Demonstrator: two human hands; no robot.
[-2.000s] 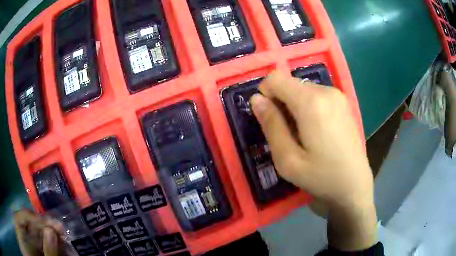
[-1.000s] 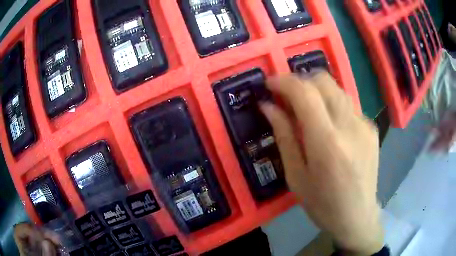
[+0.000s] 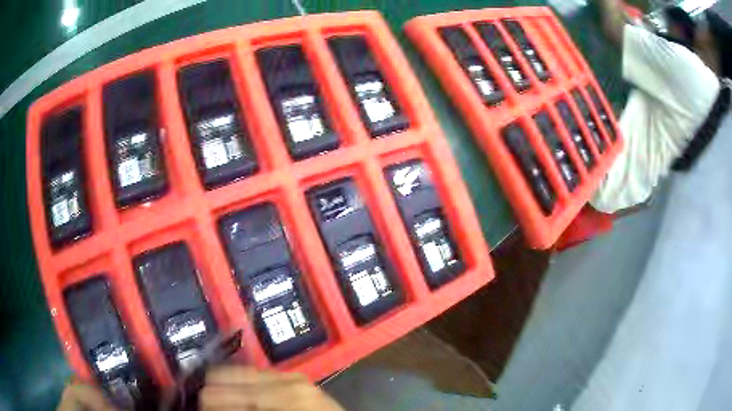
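A red-orange foam tray point(image 3: 180, 215) holds two rows of open black phones, backs up. A phone in the near row point(image 3: 339, 209) shows a logo sticker at its upper end; the near row's rightmost phone point(image 3: 425, 225) has a bright glare there. My left hand point(image 3: 83, 396) is at the bottom left, mostly cut off, at the blurred, dark sticker sheet point(image 3: 210, 353). My right hand point(image 3: 261, 390) is at the bottom edge, fingers against the sheet, partly cut off. Its fingertips are blurred, so its grip cannot be told. The sheet and hands cover part of the near-left phones.
A second red-orange tray point(image 3: 502, 116) with phones and some empty pockets lies to the right on the green bench point(image 3: 241, 14). A person in pale clothing point(image 3: 654, 112) is at the right. Brown cardboard point(image 3: 481, 321) shows below the bench edge.
My right hand has left the phone with the logo and come down and left to the sheet. The view has shifted, showing both trays more fully. The sheet sits lower and more hidden.
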